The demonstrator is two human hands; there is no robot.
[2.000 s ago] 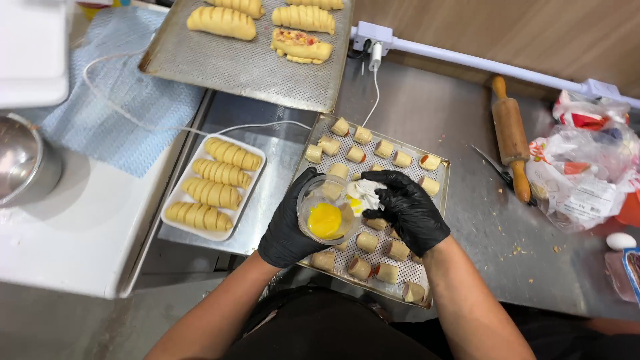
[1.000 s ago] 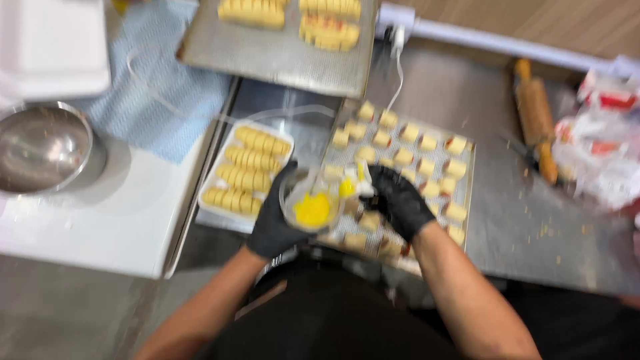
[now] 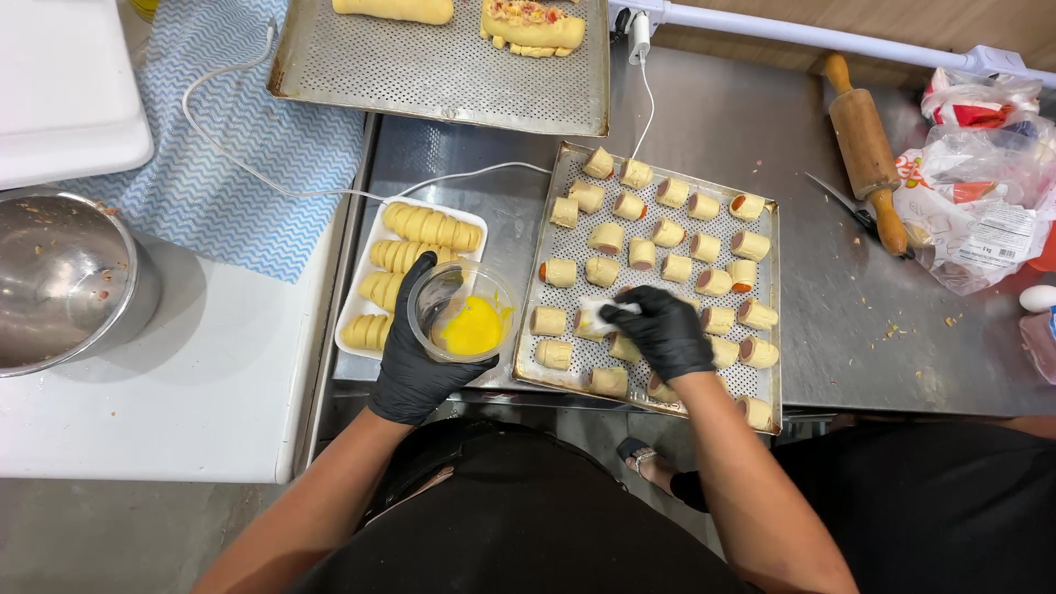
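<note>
My left hand (image 3: 421,355), in a black glove, grips a clear plastic cup (image 3: 429,289) with yellow liquid (image 3: 473,327), apparently beaten egg. Between the fingers of my gloved right hand (image 3: 660,330) is a crumpled white paper towel or cloth (image 3: 606,313), low over small dough-wrapped sausage pieces. Those sausage rolls (image 3: 642,253) lie in rough rows on a perforated metal tray (image 3: 540,375); some are hidden under my right hand. Behind the cup, a white foam tray (image 3: 472,216) holds scored dough rolls (image 3: 431,227), partly covered by my left hand.
Another perforated tray (image 3: 445,82) with filled dough stands at the back. Left are a metal bowl (image 3: 132,264) and blue-white cloth (image 3: 247,140). A white cable (image 3: 495,165) crosses behind. A rolling pin (image 3: 862,140), a knife (image 3: 837,198), plastic bags (image 3: 973,181) and an egg (image 3: 1037,298) lie right. Another person (image 3: 924,495) is near.
My right hand has moved away from the cup, taking the white wad over the sausage rolls. The cup stays in my left hand and now stands in front of the foam tray.
</note>
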